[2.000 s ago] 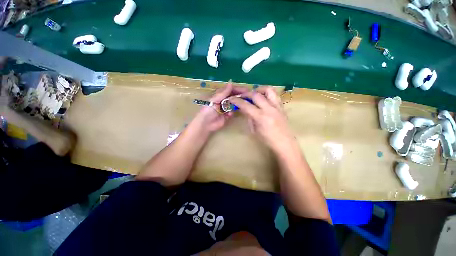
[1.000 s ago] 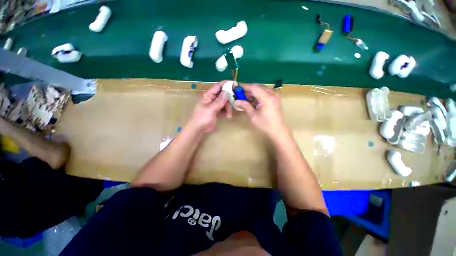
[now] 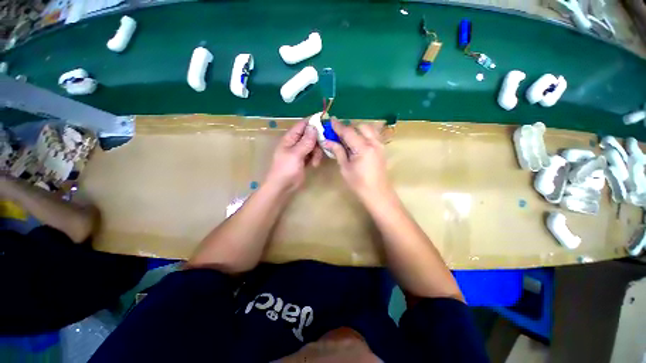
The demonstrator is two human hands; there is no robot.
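Note:
My left hand (image 3: 292, 157) holds a white housing shell (image 3: 318, 125) above the far edge of the cardboard worktop cover. My right hand (image 3: 360, 154) grips the blue battery (image 3: 329, 132) against the shell's right side. Red and yellowish lead wires rise from the battery's top to a thin green circuit board (image 3: 327, 84), which stands out over the belt edge. My fingers hide much of the shell and the battery's lower end, so how deep the battery sits cannot be told.
The green conveyor belt (image 3: 368, 57) carries several white housings and two battery-and-board assemblies (image 3: 465, 34). A shell pile (image 3: 584, 181) lies right on the cardboard cover (image 3: 177, 184). Another person's arm (image 3: 53, 209) and a heap of small pale parts (image 3: 60, 152) are at left.
The battery has gone from between my hands to against the shell, and the board now points up, away from me. Belt parts appear further left in the view.

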